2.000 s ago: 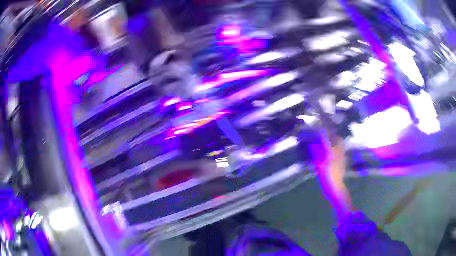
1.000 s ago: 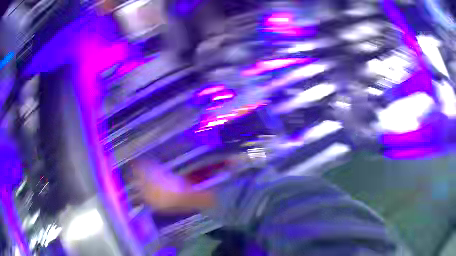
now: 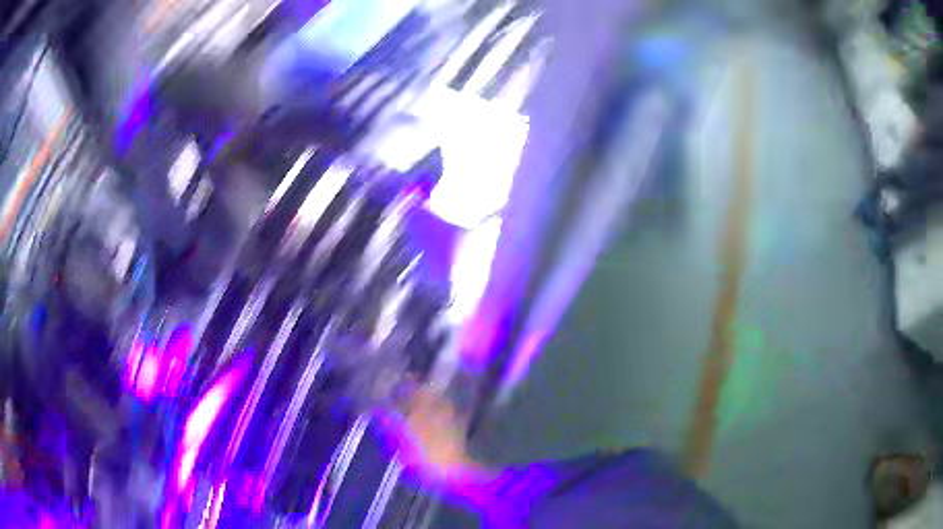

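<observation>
The frame is strongly blurred. What looks like my right hand (image 3: 443,439) reaches in from the bottom, its sleeve coming from the lower right. It is over the near edge of the machine's long silver rails (image 3: 284,377). Its fingers are smeared and partly lost against the rails, so I cannot tell whether it holds or touches anything. My left hand is not in view.
Bright white glare (image 3: 481,155) lies on the machine at top centre, with magenta glare at lower left. The grey-green aisle floor (image 3: 620,362) with an orange line (image 3: 729,279) runs on the right. Blurred pale and dark objects stand at the far right edge.
The view has swung right, so the rails now lie on the left and more aisle floor shows. The hand and sleeve that reached across the rails at lower left are now at bottom centre.
</observation>
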